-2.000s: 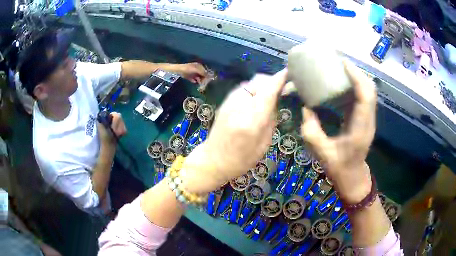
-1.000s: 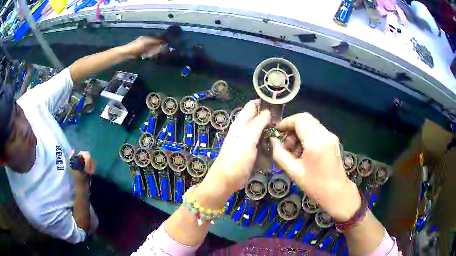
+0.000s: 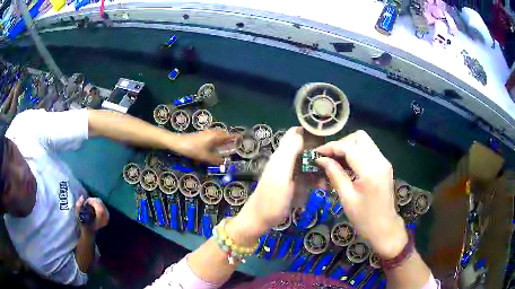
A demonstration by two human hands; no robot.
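Note:
A fan unit [image 3: 322, 109] with a beige-grey round head and spoked end is held upright in front of me. My left hand [image 3: 270, 183] grips it below the head. My right hand [image 3: 366, 183] pinches the small green circuit board [image 3: 309, 160] just under the head between thumb and fingertips. A blue battery [image 3: 314, 202] shows below the hands; I cannot tell if it belongs to the held unit. The lower part of the held unit is mostly hidden by my hands.
Rows of fan units [image 3: 211, 192] lie on the green mat [image 3: 125, 209]. A coworker's hand [image 3: 210, 145] reaches among them at the left. A silver-and-black device [image 3: 125, 95] stands at the back left, an open carton [image 3: 452, 197] at the right, a white raised shelf [image 3: 316, 17] behind.
The blurred housing from earlier is now a steady fan head with its spokes toward me. My right fingers have stayed at the circuit board. The coworker's arm has moved from the back into the rows.

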